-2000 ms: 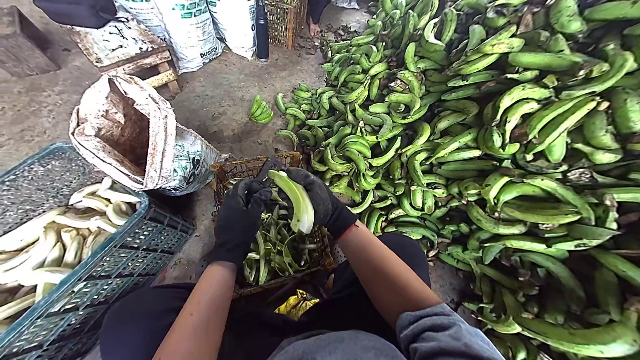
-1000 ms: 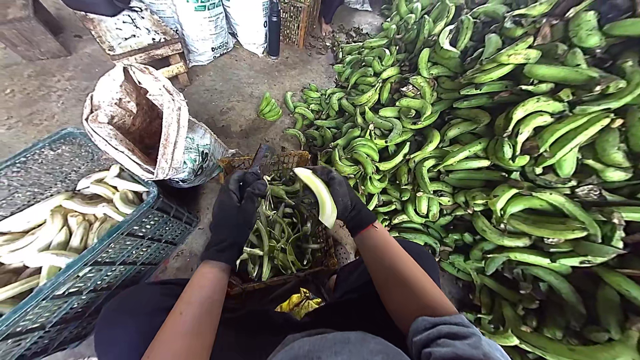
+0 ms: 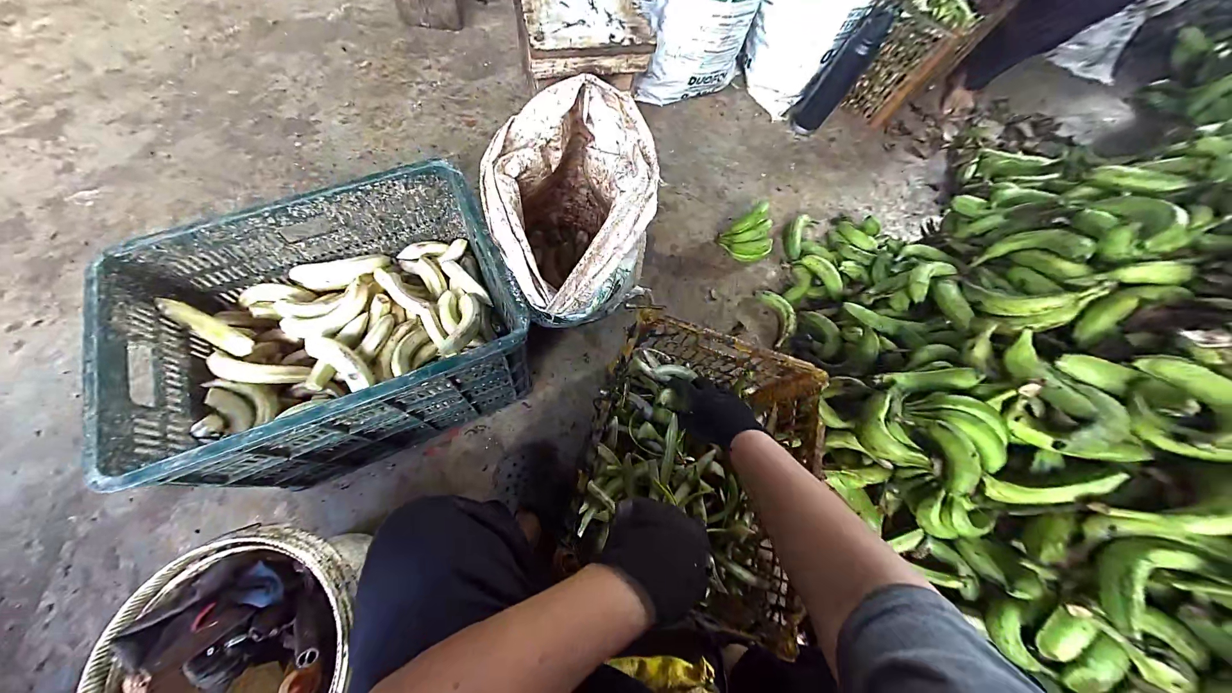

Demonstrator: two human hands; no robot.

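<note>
My left hand (image 3: 656,558), in a dark glove, is over the near part of a yellow-brown crate (image 3: 741,361) full of green plantain peels (image 3: 664,452). Its fingers are hidden, so whether it holds something does not show. Farther in and to the right, my right hand (image 3: 710,409), also gloved, reaches among the peels; its fingertips are partly hidden. To the left, a dark green plastic crate (image 3: 308,438) holds peeled plantains (image 3: 337,313), pale and piled together. A heap of unpeeled green plantains (image 3: 1039,404) covers the floor on the right.
An open woven sack (image 3: 616,154) stands between the two crates. At lower left is a round bucket (image 3: 106,635) with cloths and other items. A small green bunch (image 3: 747,234) lies on the floor. White sacks (image 3: 698,48), a dark bottle (image 3: 844,67) and a wooden stand (image 3: 589,63) are beyond.
The view has swung left. The peeled plantain that was in my right hand is no longer seen there, and that hand is now down among the peels. The knife-like tool by my left hand no longer shows.
</note>
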